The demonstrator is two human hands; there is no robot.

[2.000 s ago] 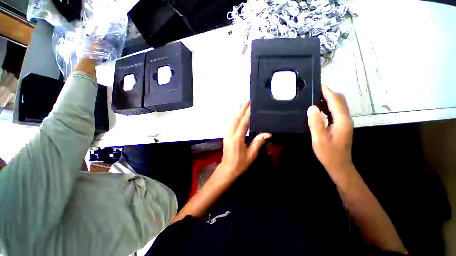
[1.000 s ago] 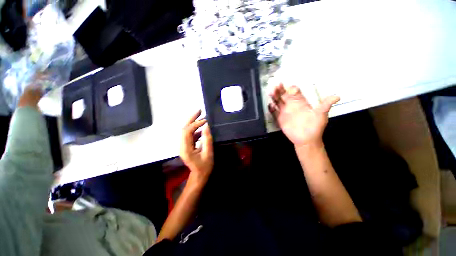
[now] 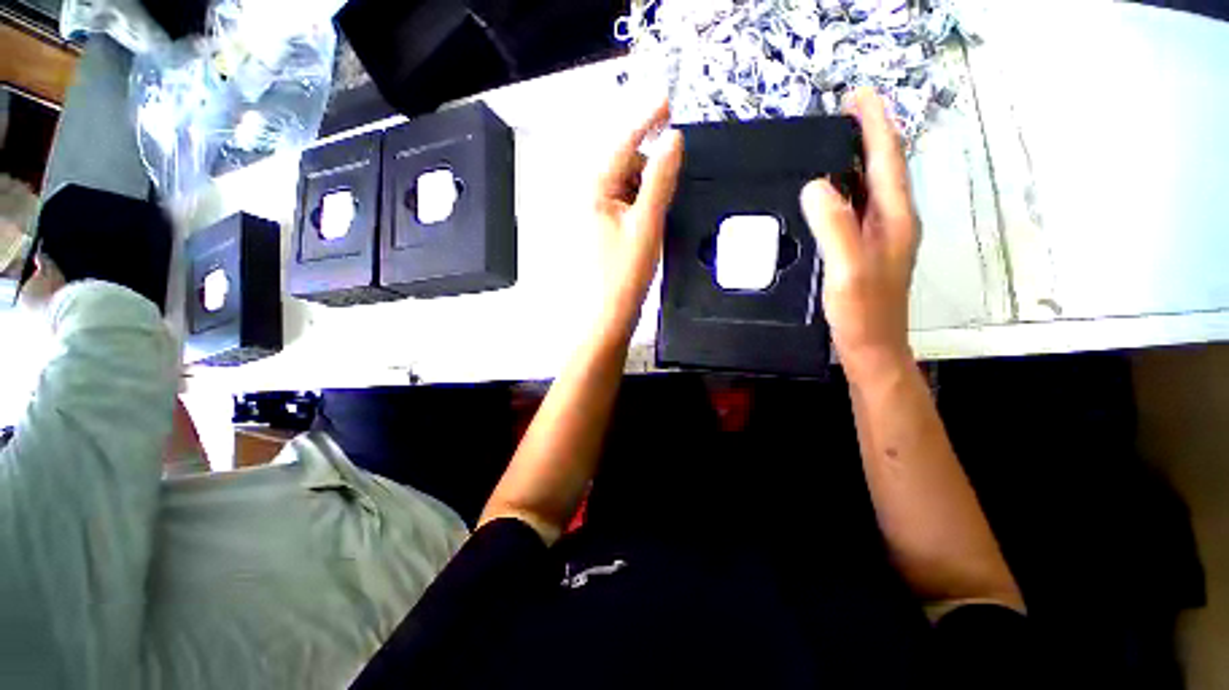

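A black box (image 3: 741, 341) lies near the table's front edge, face up. Its insert has a raised frame, and a rounded white device (image 3: 747, 252) shows in the centre cut-out. My left hand (image 3: 640, 216) is at the box's upper left edge, fingertips against the corner. My right hand (image 3: 869, 229) holds the upper right side, thumb over the face and fingers around the far right edge. The box's underside is hidden.
A tangled white cable pile (image 3: 809, 54) lies behind the box. Three black boxes with white devices stand left, two side by side (image 3: 448, 249) and one apart (image 3: 256, 290). Beyond are clear plastic bags (image 3: 249, 95) and black boxes. A person in a grey-green shirt (image 3: 256, 566) sits left.
My hands have moved up the box's sides, and my right hand, open and off the box a second ago, is back on it. The neighbour's arm has drawn back; a third box now shows.
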